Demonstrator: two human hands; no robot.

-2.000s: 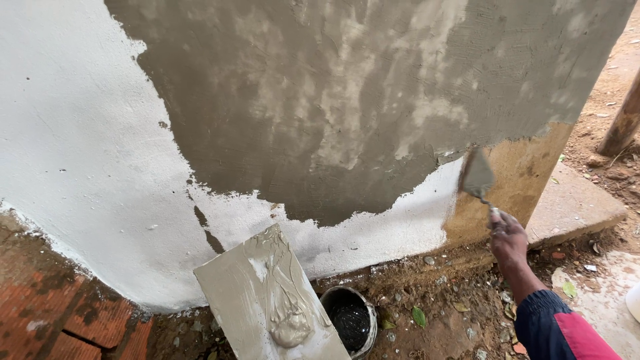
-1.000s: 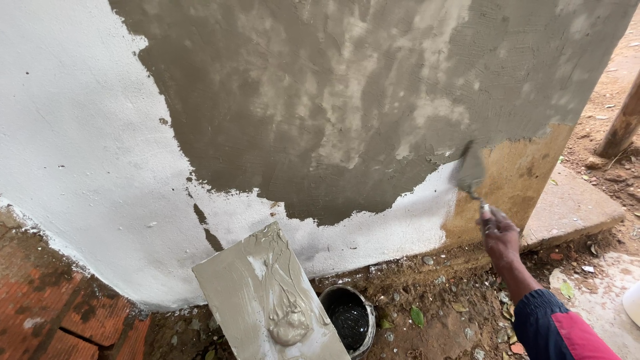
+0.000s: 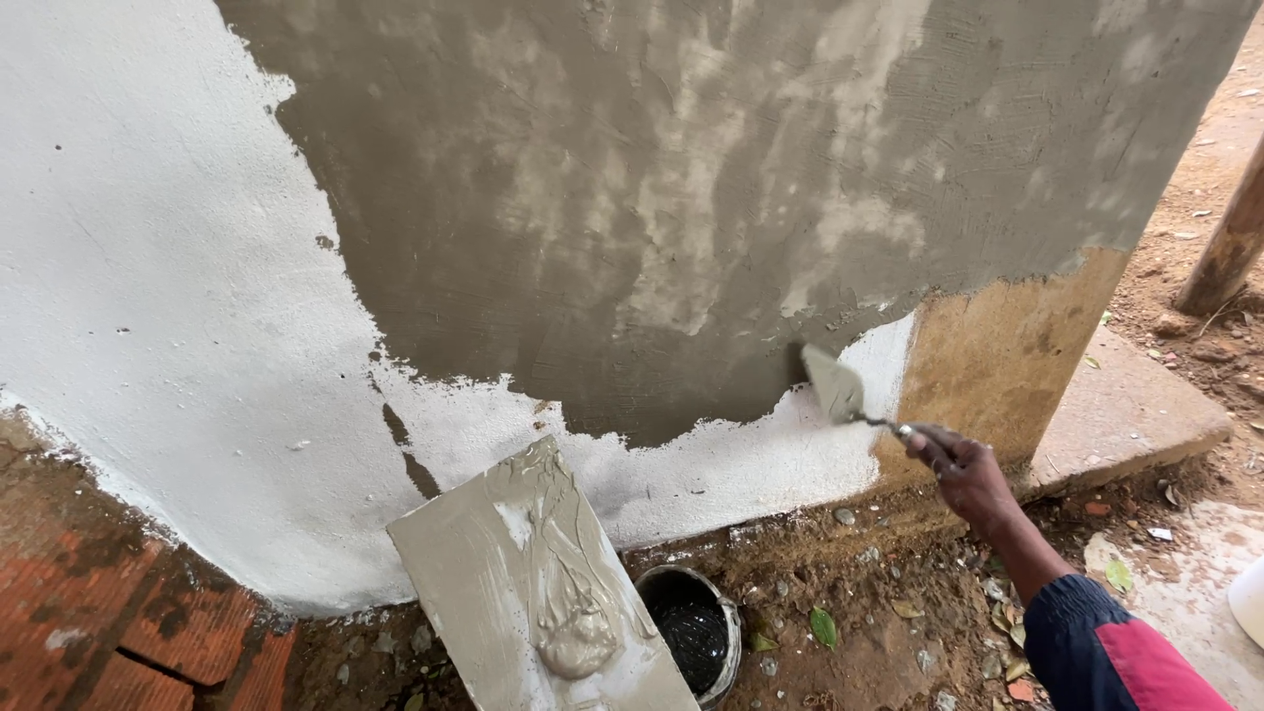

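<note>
My right hand (image 3: 956, 468) grips the handle of a small pointed trowel (image 3: 834, 385), its blade at the lower edge of the grey plaster coat (image 3: 592, 217) on the wall. Below and around that coat, the wall's white painted surface (image 3: 168, 257) shows, with a bare tan patch (image 3: 1007, 355) near the corner. A flat rectangular board (image 3: 459, 563) smeared with grey plaster juts in from the bottom of the view, a wet heap of plaster (image 3: 578, 637) on it. My left hand is out of view.
A black bucket (image 3: 733, 642) with dark contents stands on the soil right of the board. Red hollow bricks (image 3: 69, 602) lie at lower left. A concrete slab (image 3: 1136, 415) adjoins the wall's corner, a wooden post (image 3: 1229, 247) rises beyond it, and a white container (image 3: 1249, 597) shows at the right edge.
My right hand and the trowel have moved left and down, from beside the tan patch to the lower edge of the grey coat. The board and bucket have stayed put.
</note>
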